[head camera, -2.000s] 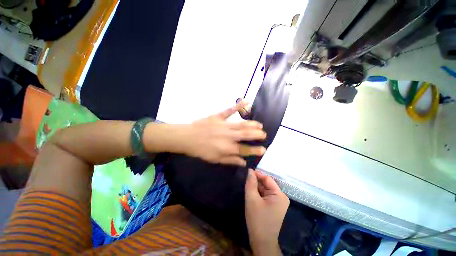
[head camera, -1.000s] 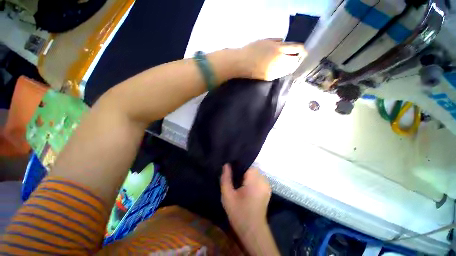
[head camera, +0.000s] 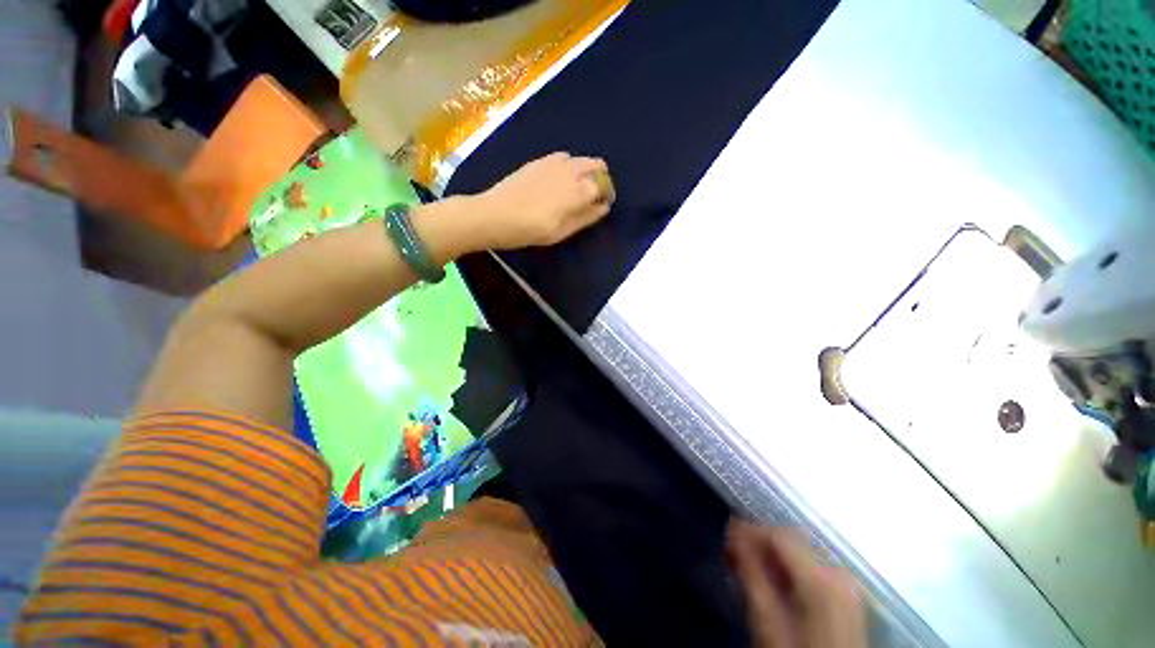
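Observation:
Flat dark fabric panels (head camera: 671, 114) lie at the left of the white table. My left hand (head camera: 551, 203), with a green bangle and a ring, is over their near part, its fingers curled; whether it pinches cloth is hidden. Dark cloth (head camera: 608, 468) hangs from the table's front edge over the lap. My right hand (head camera: 798, 589) is blurred at the bottom, beside that cloth and the front edge; its grip is unclear. The sewing machine head (head camera: 1096, 304) is cut off at the right. No cloth shows on the needle plate (head camera: 937, 342).
A measuring tape (head camera: 684, 424) runs along the table's front edge. A brown board with orange tape (head camera: 462, 82) joins the table at far left. A green printed sheet (head camera: 374, 355) lies over a blue basket left of the lap. An orange chair (head camera: 234, 165) and green basket (head camera: 1115, 63) are also in view.
The view has swung left. My left hand has moved from the needle area to the dark panels at left. The dark cloth has left the needle area. My right hand is lower.

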